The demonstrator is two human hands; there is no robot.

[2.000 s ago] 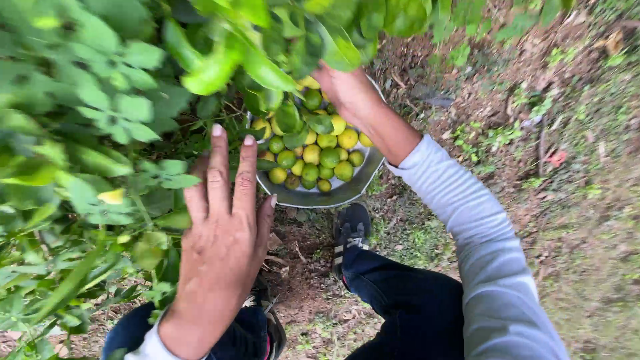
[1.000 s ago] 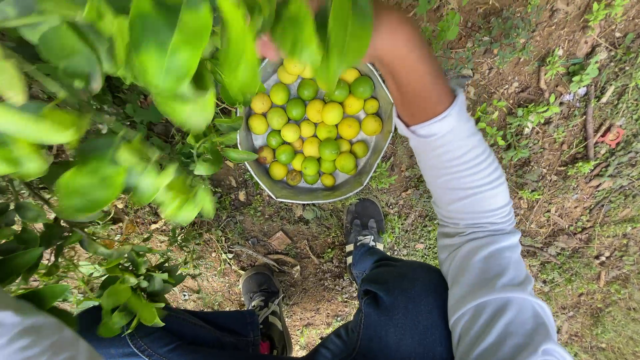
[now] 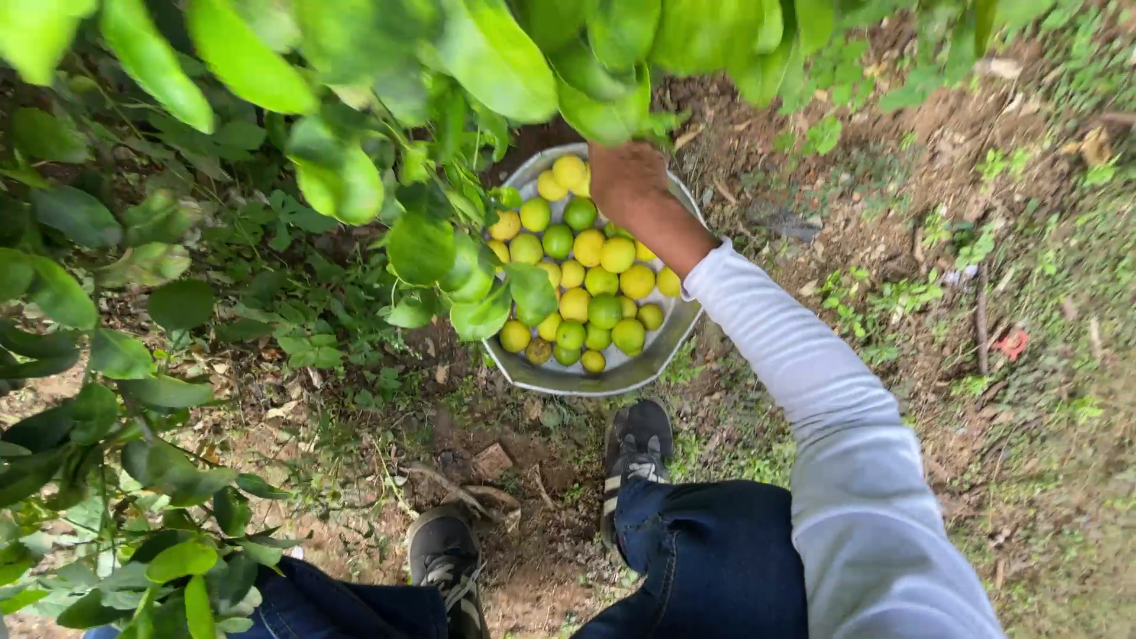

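Observation:
My right hand (image 3: pixel 635 191) reaches over the far right part of a shallow metal basin (image 3: pixel 577 383). Green leaves cover its fingertips, so what it holds, if anything, is hidden. Yellow and green limes (image 3: pixel 602 281) lie in the basin, loosely spread over its pale bottom. One brownish lime (image 3: pixel 538 351) is near the basin's lower left edge. Leaves of the citrus branch (image 3: pixel 479 311) overhang the basin's left side. My left hand is out of the frame.
Leafy citrus branches (image 3: pixel 506 62) cross the top, and more foliage (image 3: pixel 169 470) fills the left. My shoes (image 3: pixel 641 435) stand on soil below the basin. A piece of brick (image 3: pixel 492 461) and dry twigs (image 3: pixel 457 488) lie between them. A red scrap (image 3: pixel 1011 343) is at the right.
My left hand, seen two seconds ago left of the basin, has left the view. My right hand, mostly behind leaves one second ago, now shows more plainly over the basin.

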